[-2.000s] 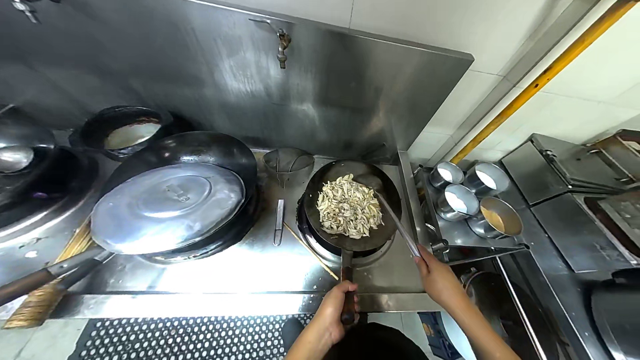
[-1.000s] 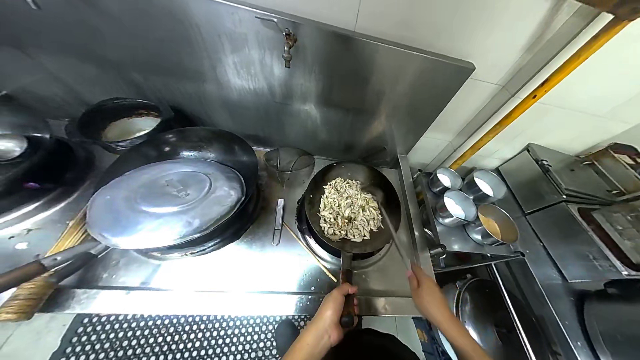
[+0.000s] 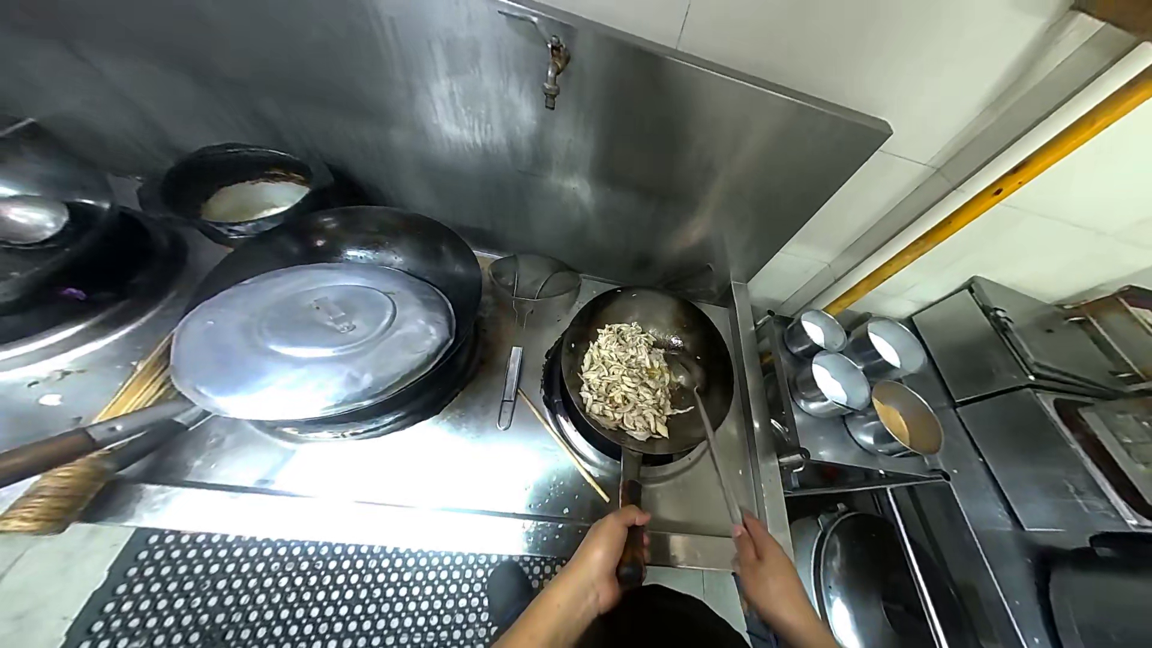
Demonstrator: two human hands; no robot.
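Note:
A dark wok [image 3: 711, 351] sits on the right-hand burner, its handle toward me. My left hand [image 3: 603, 562] is closed around the wok's wooden handle [image 3: 633, 553]. In my right hand [image 3: 765, 567] is the long metal shaft of a ladle [image 3: 711, 441], whose bowl rests inside the wok at its right side. Pale sliced food, possibly mushrooms [image 3: 627, 380], lies heaped in the left and middle part of the wok. Left of the burner are a wire strainer with a long handle [image 3: 510, 382] and a thin wooden stick [image 3: 562, 445].
A large wok [image 3: 405, 234] with an oval metal lid [image 3: 310, 342] stands on the left, beside a bamboo brush [image 3: 58, 490]. Behind it is a black pot [image 3: 236, 193]. Metal containers [image 3: 830, 384] hold white and brownish contents at the right. A tap [image 3: 553, 72] projects from the steel backsplash.
My right hand and the ladle have moved, first left and then a little back to the right. The food sits farther left in the wok. My left hand stays on the handle.

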